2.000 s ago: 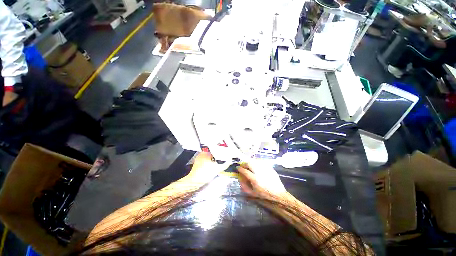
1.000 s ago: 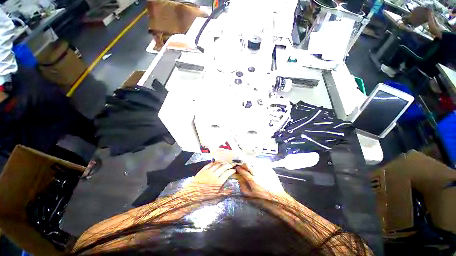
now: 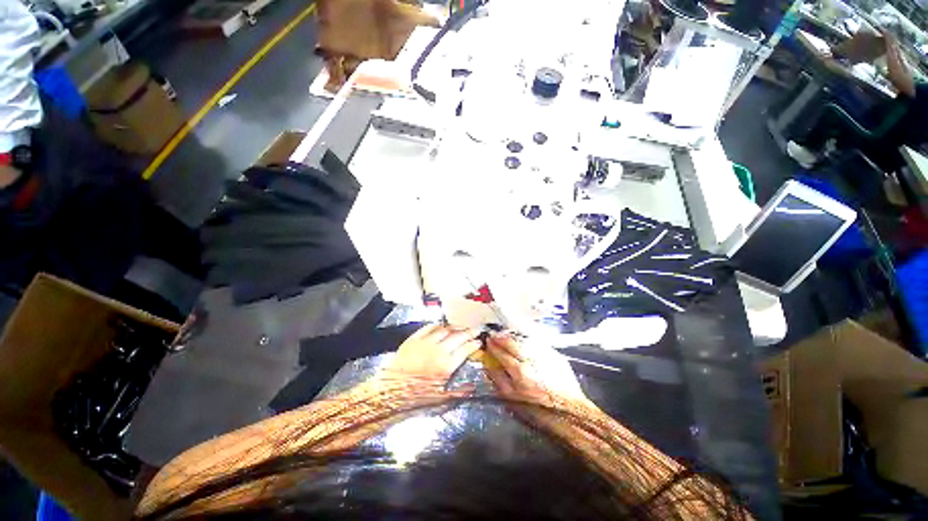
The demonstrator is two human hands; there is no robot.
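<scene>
My left hand (image 3: pixel 436 351) and my right hand (image 3: pixel 515 364) are close together just in front of the overexposed white sewing machine (image 3: pixel 488 204). Their fingertips meet at a small dark piece (image 3: pixel 491 332) near the needle area, and the fingers cover most of it. A bit of yellow shows at my right fingertips. A black fabric strip (image 3: pixel 331 346) lies on the table left of my left hand. A fanned stack of black cut pieces (image 3: pixel 280 232) lies left of the machine. White-lined black pieces (image 3: pixel 651 267) lie right of it.
Open cardboard boxes stand at the left (image 3: pixel 41 336) and right (image 3: pixel 814 392) of the dark table (image 3: pixel 219 356). A control panel (image 3: pixel 794 236) stands right. A white rounded plate (image 3: pixel 626 332) is right of the needle area. A person in a white sleeve (image 3: pixel 18 76) is at the far left.
Since the oldest frame, my left hand has moved in beside my right hand, with its fingers over the work. The black strip on the left lies differently. The view has shifted slightly.
</scene>
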